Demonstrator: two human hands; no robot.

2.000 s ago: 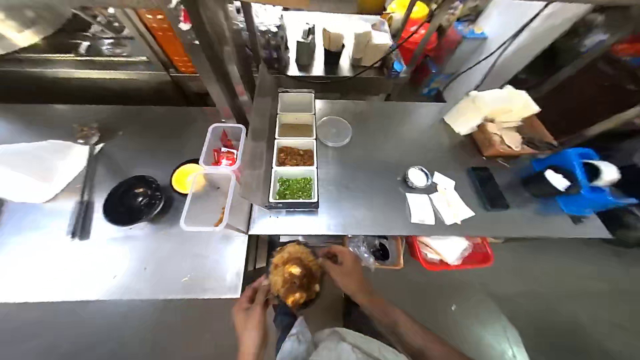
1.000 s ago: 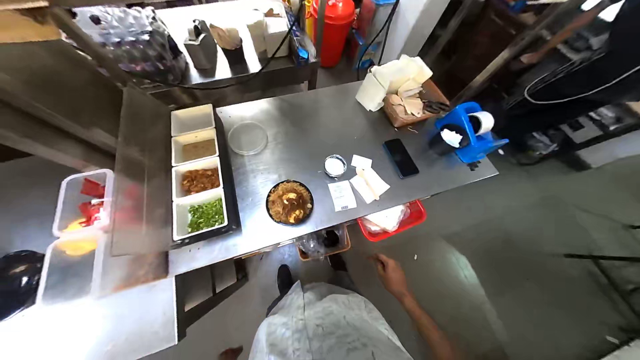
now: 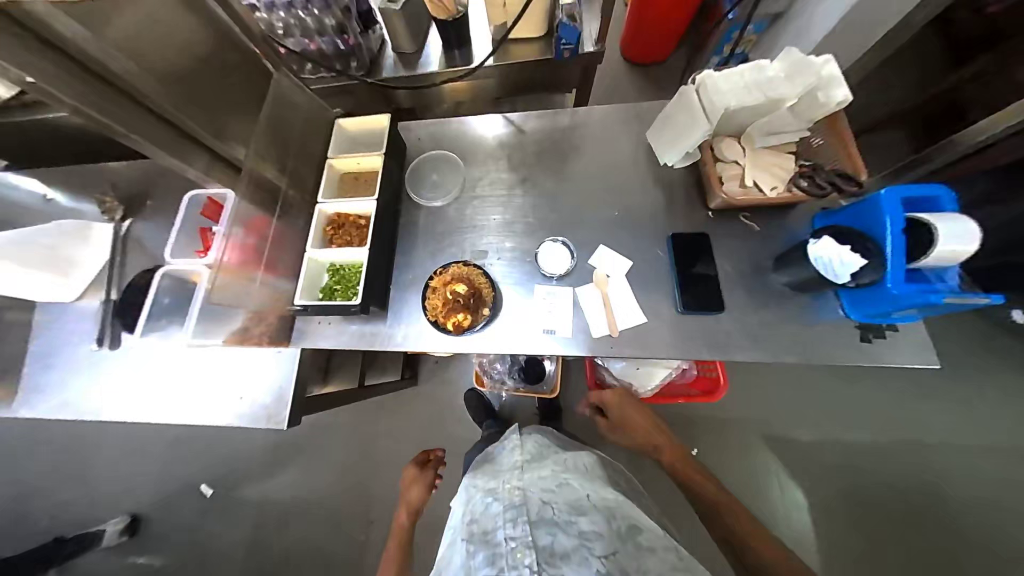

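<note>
My left hand [image 3: 422, 482] hangs over the floor, its fingers loosely curled with nothing seen in them. My right hand [image 3: 628, 420] is just below the counter's edge, near a red plastic basket [image 3: 708, 384], its fingers curled; whether it holds anything I cannot tell. A black bowl of noodles with egg pieces [image 3: 459, 298] stands on the steel counter. Right of it lie a small printed slip [image 3: 553, 310], a round dish with white contents [image 3: 555, 257] and a wooden spoon [image 3: 606, 302] on white napkins [image 3: 632, 312].
White tubs of chopped greens [image 3: 342, 282] and a brown topping [image 3: 347, 230] stand left. A clear lid [image 3: 434, 178], a phone [image 3: 696, 273], a basket of napkins and wooden cutlery [image 3: 712, 188] and a blue tape dispenser [image 3: 884, 216] are on the counter. Another person's foot [image 3: 120, 530] shows lower left.
Two seconds ago both my hands held the noodle bowl in front of the counter; now it stands on the counter, let go. The wooden spoon now lies on the napkins. My left hand has come back into view.
</note>
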